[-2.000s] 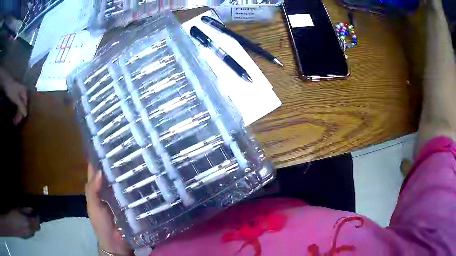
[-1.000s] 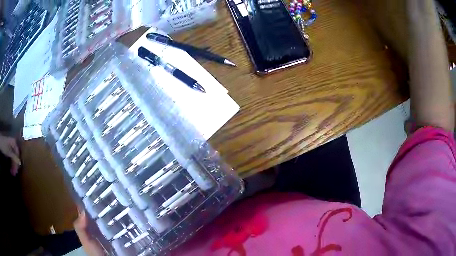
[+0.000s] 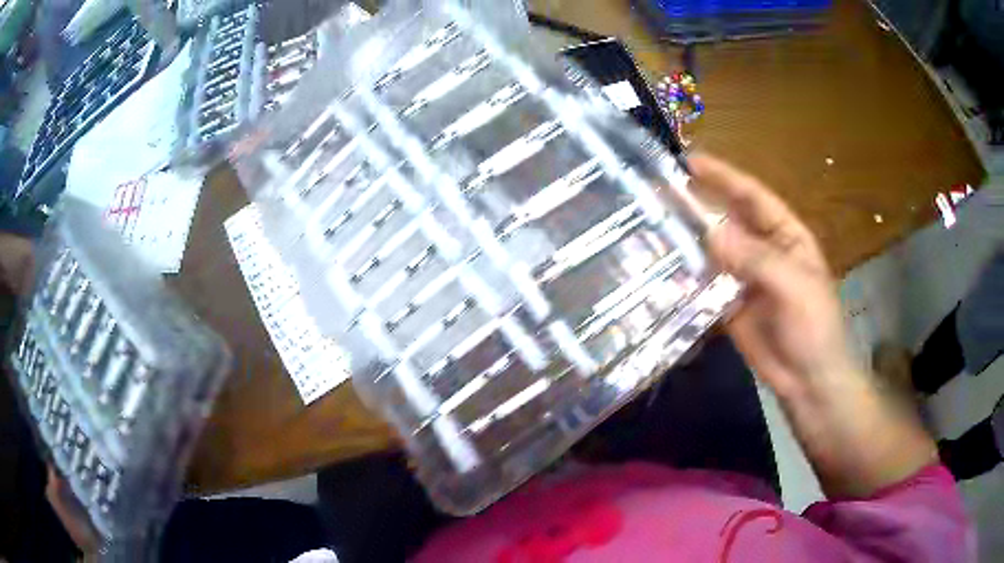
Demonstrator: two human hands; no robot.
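Note:
A clear blister tray (image 3: 484, 220) with rows of slim white rods is tilted in front of me, over the table edge. My right hand (image 3: 771, 264) grips its right edge; the fingertips are partly behind the plastic. A second filled clear tray (image 3: 121, 374) is tilted at the far left, blurred. My left hand (image 3: 68, 511) shows only as a small dark part at that tray's lower left edge, holding it; most of the hand is hidden.
Behind are filled trays (image 3: 226, 72), marked paper (image 3: 154, 214) and a printed sheet (image 3: 281, 313). A phone (image 3: 606, 68) is partly covered, with a beaded charm (image 3: 679, 97) beside it. Blue trays (image 3: 738, 17) lie at the back of the brown table (image 3: 848, 143).
My right hand has come in from the right and now holds a tray in the middle. A filled tray is now at the far left. The pens and white paper are mostly covered.

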